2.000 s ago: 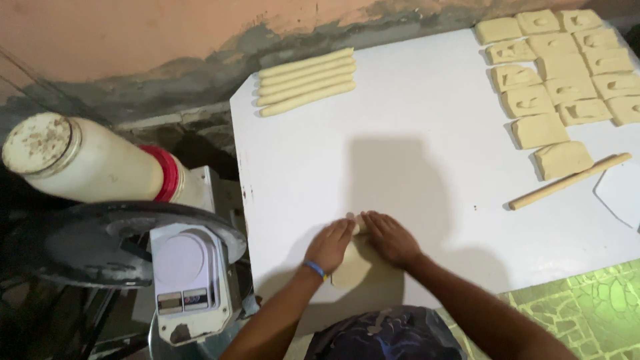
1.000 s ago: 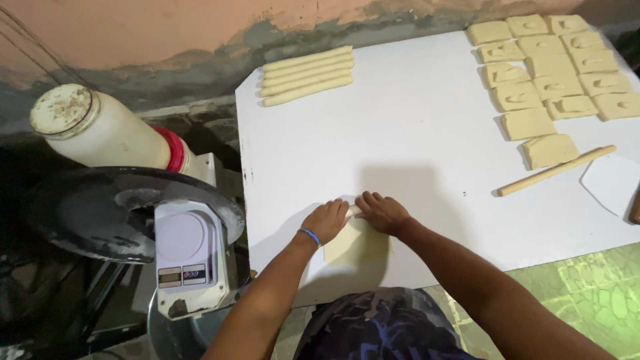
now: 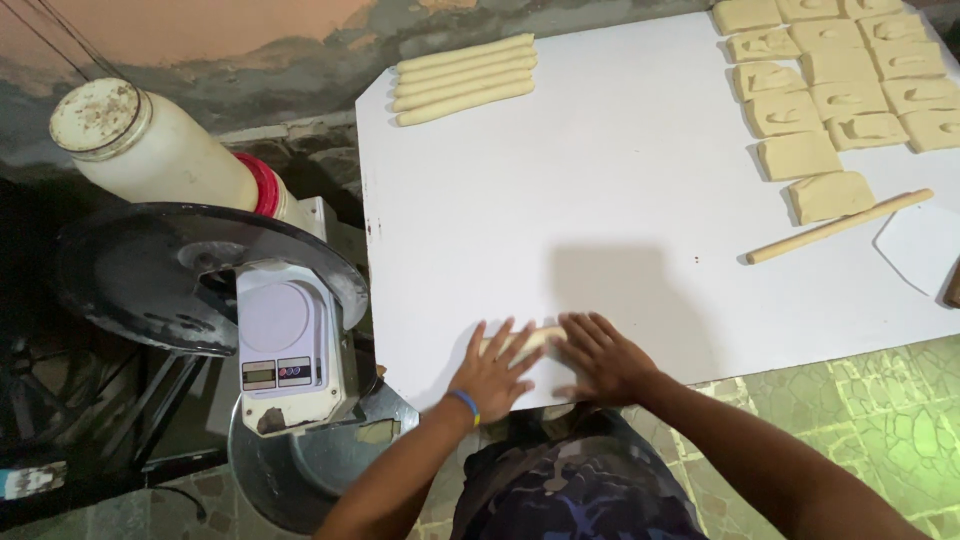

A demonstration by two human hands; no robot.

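Observation:
A short roll of dough (image 3: pixel 531 342) lies near the front edge of the white table (image 3: pixel 600 187). My left hand (image 3: pixel 499 371) rests on its left part with fingers spread and palm down. On its right end lies my right hand (image 3: pixel 604 356), flat, the fingers close together. Several long dough rolls (image 3: pixel 465 79) lie side by side at the table's back left. At the back right are rows of flat dough pieces (image 3: pixel 838 65), some with small lumps on top. A thin wooden rolling pin (image 3: pixel 840 226) touches or nearly touches the nearest piece.
A white scraper blade (image 3: pixel 919 247) with a brown handle lies at the right edge. Left of the table stand a digital kitchen scale (image 3: pixel 274 319), a black round basin or cover (image 3: pixel 135 277), a pale plastic container (image 3: pixel 180 161) and, lower down, a metal bowl (image 3: pixel 322 465). A wall runs behind.
The flat dough sheet under my hands has become a narrow roll. My hands have moved apart and lie flatter on it, fingers more extended. The rolling pin stays beside the flat pieces.

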